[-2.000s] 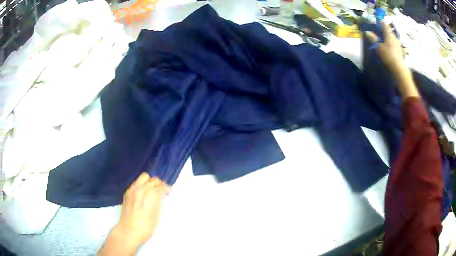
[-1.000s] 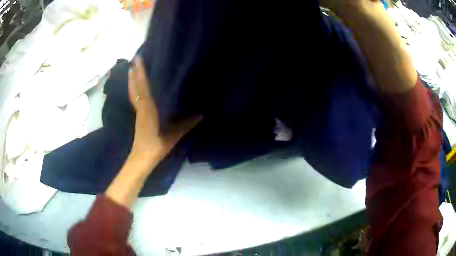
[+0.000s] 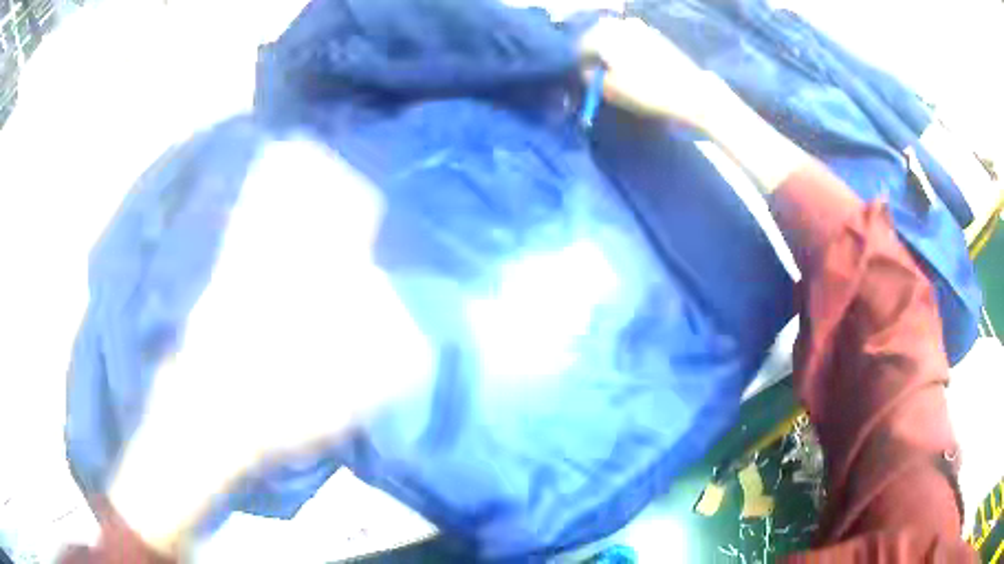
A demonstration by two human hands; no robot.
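Observation:
A navy jacket lies spread with its shiny lining (image 3: 473, 165) facing up, bright blue and partly washed out by glare. A darker matte band (image 3: 694, 220) runs along its right side. My left hand (image 3: 319, 264) is over the left part of the lining; it is burnt out to white, so its fingers cannot be made out. My right hand (image 3: 617, 66) is at the jacket's upper edge with a slim blue pen (image 3: 595, 97) in it, tip downward. Its fingertips are blurred.
More navy cloth (image 3: 848, 121) lies at the upper right, beyond my right forearm. Yellow trolley tubing (image 3: 983, 229) shows at the right rim. Green floor shows below the table edge, with small tan pieces (image 3: 755, 491) near it. The left side is washed out white.
The dark raised cloth is now down and spread with its lining showing. My right hand has moved left and is lower in view. The picture has become much brighter.

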